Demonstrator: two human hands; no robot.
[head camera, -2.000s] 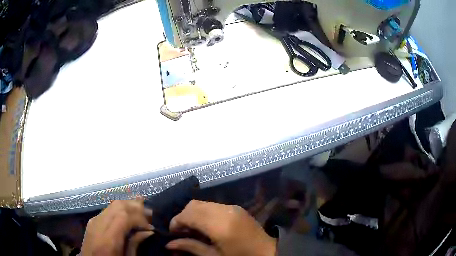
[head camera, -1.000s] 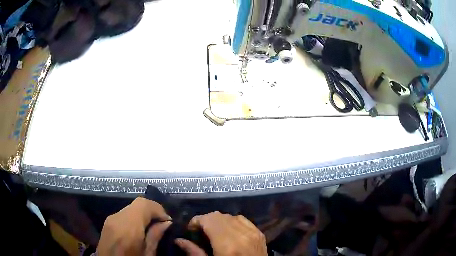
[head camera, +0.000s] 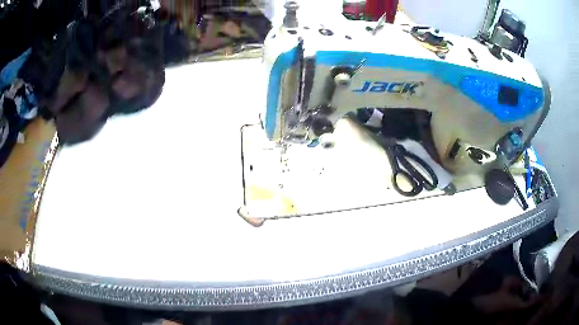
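Observation:
A tiny skin-toned sliver (head camera: 170, 322) shows at the bottom edge, left of centre. It looks like the top of my left hand, cut off by the picture's edge. My right hand is out of the picture. The dark cloth is not clearly visible now. The white and blue JACK sewing machine (head camera: 387, 95) stands on the white table (head camera: 146, 203). Its needle area (head camera: 295, 130) is at the left end of the head, above the pale machine bed (head camera: 343, 184), with no cloth under it.
The ruler strip (head camera: 254, 296) runs along the table's front edge. Black-handled scissors (head camera: 412, 172) and a round black disc (head camera: 499, 186) lie near the machine arm. Bunched brown cloth (head camera: 82, 101) lies at the back left. A cardboard piece (head camera: 25, 184) is at the left edge.
The view has tilted up, so the machine shows more fully and lower. Both hands, earlier holding dark cloth together below the front edge, have dropped almost wholly out of the picture.

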